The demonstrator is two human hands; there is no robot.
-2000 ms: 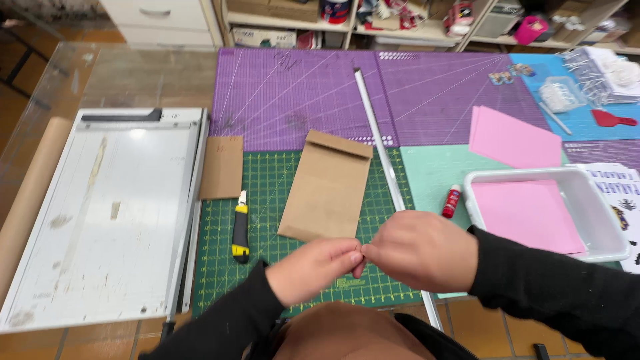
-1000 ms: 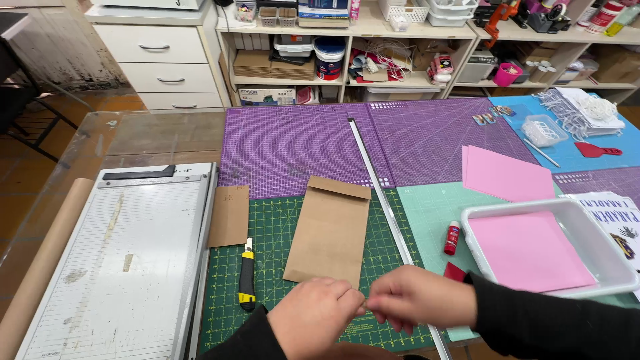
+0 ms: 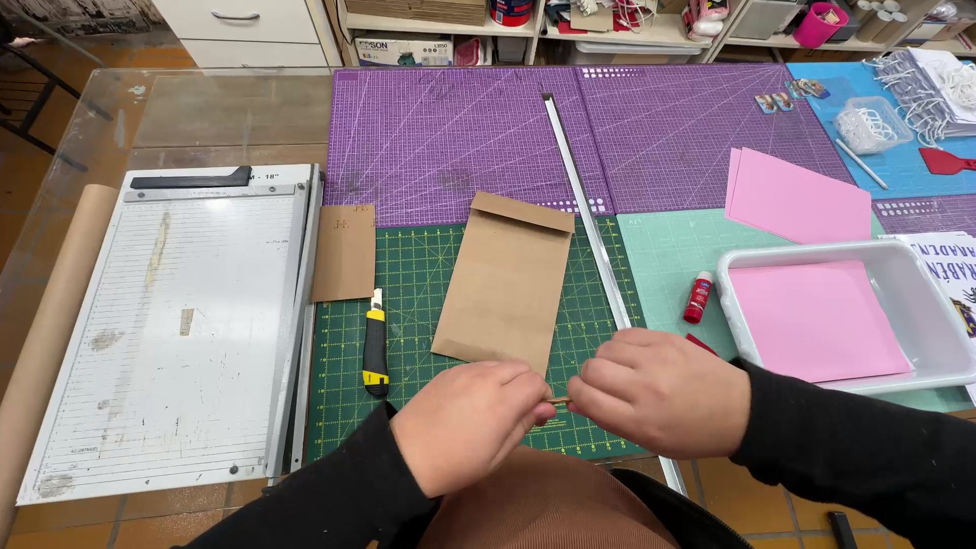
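My left hand [image 3: 476, 415] and my right hand [image 3: 663, 389] meet over the near edge of the green cutting mat [image 3: 412, 320]. Between their fingertips they pinch a small, thin brown piece [image 3: 559, 400], mostly hidden by the fingers; its material is unclear. Just beyond them lies a kraft paper envelope [image 3: 507, 286] with its folded flap at the far end. A yellow and black utility knife [image 3: 376, 351], blade tip showing, rests left of it, near a brown card piece [image 3: 345, 255]. A long metal ruler [image 3: 583, 198] runs to the envelope's right, partly under my right hand.
At left stand a guillotine paper trimmer [image 3: 168, 328] and a brown paper roll [image 3: 57, 328]. On the right are a red glue stick [image 3: 698, 297], a white plastic tray [image 3: 934, 335] holding pink paper [image 3: 816, 320], and more pink sheets [image 3: 801, 194]. Purple mats [image 3: 442, 137] cover the far side.
Both hands stay together at the fingertips near the mat's front edge. The view tilted up and then back down.
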